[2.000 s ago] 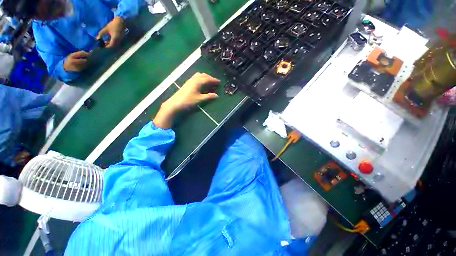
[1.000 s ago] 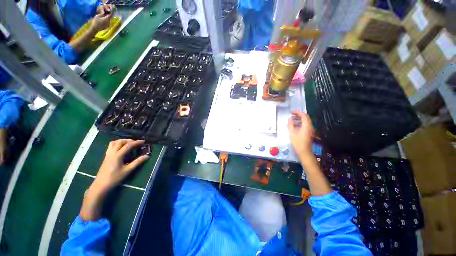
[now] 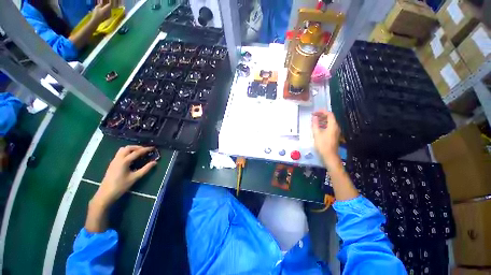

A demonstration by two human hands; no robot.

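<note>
My left hand (image 3: 119, 173) rests on the green bench at the left, with thumb and fingers around a small black part (image 3: 146, 159). My right hand (image 3: 326, 138) is over the right side of the white machine base (image 3: 242, 129), with a small dark part (image 3: 322, 123) pinched at its fingertips. An orange-brown fixture (image 3: 265, 76) with black parts (image 3: 262, 90) against it sits on the base. The brass press head (image 3: 302, 67) stands above another orange-brown fixture (image 3: 297, 96). A pale plate (image 3: 282, 120) lies in front.
The left blister tray (image 3: 171, 130) holds dark parts and one orange-brown piece. A tall black tray stack (image 3: 395, 102) and the right blister tray (image 3: 404, 198) are at right. The green conveyor (image 3: 97, 88) carries loose parts. Buttons, including a red one (image 3: 295, 154), line the base's front.
The view has swung right, bringing my right hand into the picture. My left hand has gone from open beside a small part to holding it. The press head appears slightly higher above its fixture.
</note>
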